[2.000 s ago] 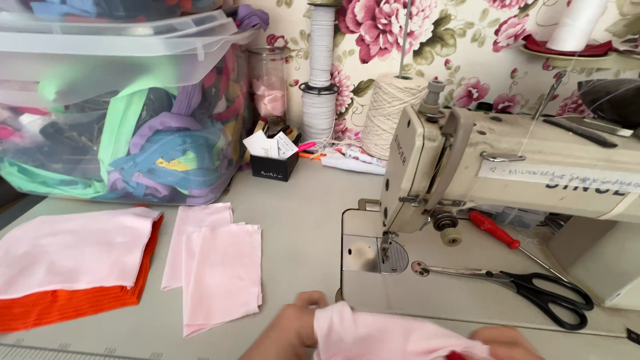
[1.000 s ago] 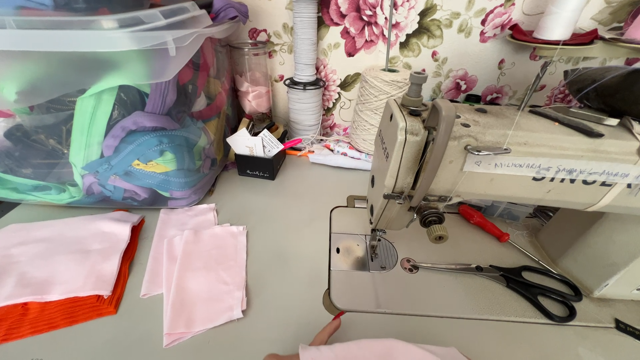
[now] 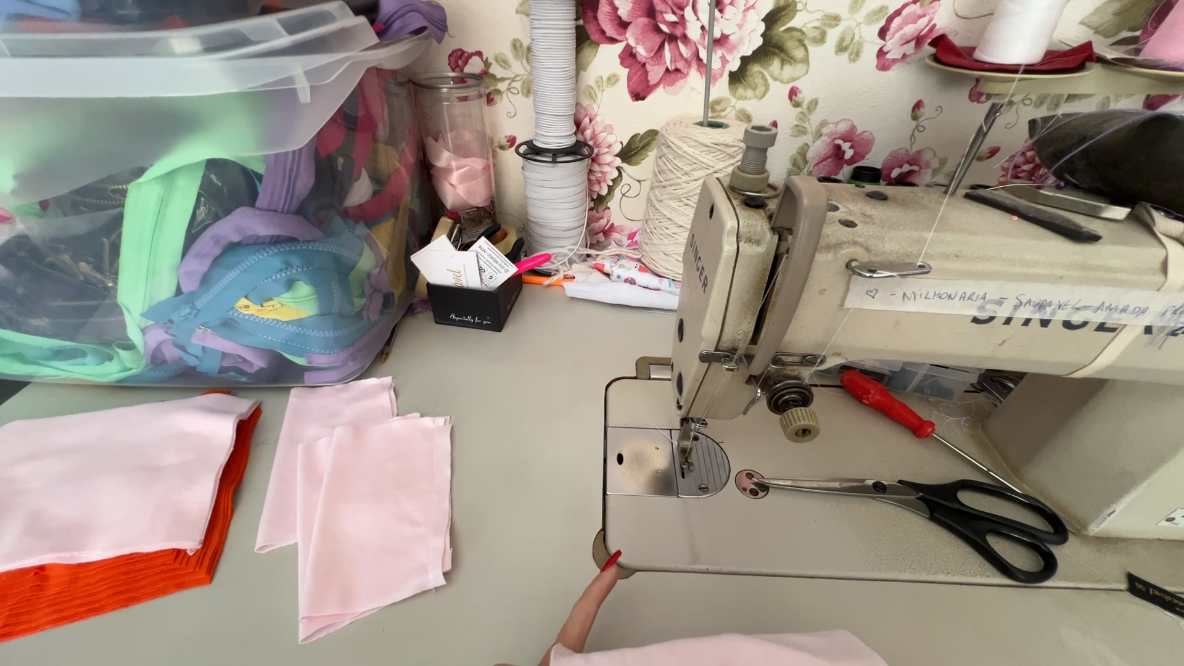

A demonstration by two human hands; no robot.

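One finger of my left hand [image 3: 585, 610], its nail red, points up at the bottom edge, its tip at the near left corner of the sewing machine's bed [image 3: 740, 546]. Beside it a light pink fabric piece [image 3: 721, 650] enters from below; whether the hand grips it is hidden. My right hand is out of view. The Singer sewing machine [image 3: 740, 305] stands behind, its presser foot [image 3: 686, 458] over the needle plate. Black-handled scissors [image 3: 925, 499] and a red screwdriver [image 3: 888, 404] lie on its bed. Folded pink fabric pieces [image 3: 379, 518] lie further left.
Pink fabric [image 3: 111, 472] lies on orange-red fabric [image 3: 139, 587] at far left. Behind are a clear plastic bin [image 3: 83, 314] of zippers, a glass jar [image 3: 453, 111], a black card box [image 3: 474, 307], spools of white elastic [image 3: 555, 194] and a cone of cream cord [image 3: 684, 194].
Two seconds ago both hands were visible with pink fabric between them. The right hand has left the view, and the fabric and left hand have moved lower, mostly out of frame.
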